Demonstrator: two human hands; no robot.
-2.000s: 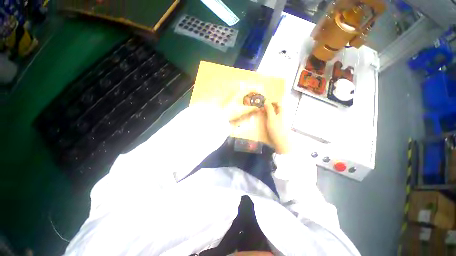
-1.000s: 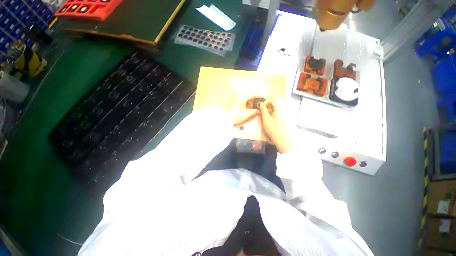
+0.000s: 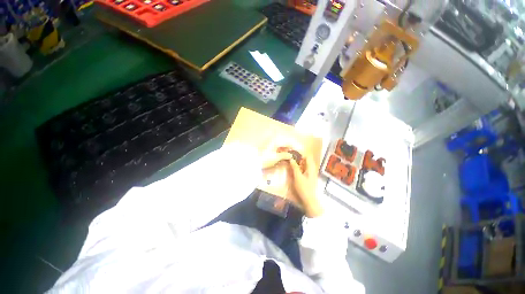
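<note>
The tan board (image 3: 246, 130) lies at the bench edge in front of me. My left hand (image 3: 276, 160) and my right hand (image 3: 303, 182) meet over it. Their fingertips are together on a small round dark component (image 3: 295, 155), partly hidden by the fingers. Both hands are bare, small and overexposed, so the exact grip of each finger is blurred. A tiny dark dot (image 3: 269, 182) lies on the board below my left hand. A clear shiny strip (image 3: 273, 203) is at the board's near edge.
A black blister tray (image 3: 124, 135) lies left on the green mat. The dot sheet (image 3: 251, 81) and paper slip (image 3: 266, 65) are beyond the board. A green-topped board (image 3: 196, 34) holds a red tray (image 3: 151, 12). The press head (image 3: 368, 70), fixtures (image 3: 341, 169) and red button (image 3: 370, 243) are right.
The view has swung, so the bench sits lower and the press's display and head show more. Both hands stay together at the component over the tan board.
</note>
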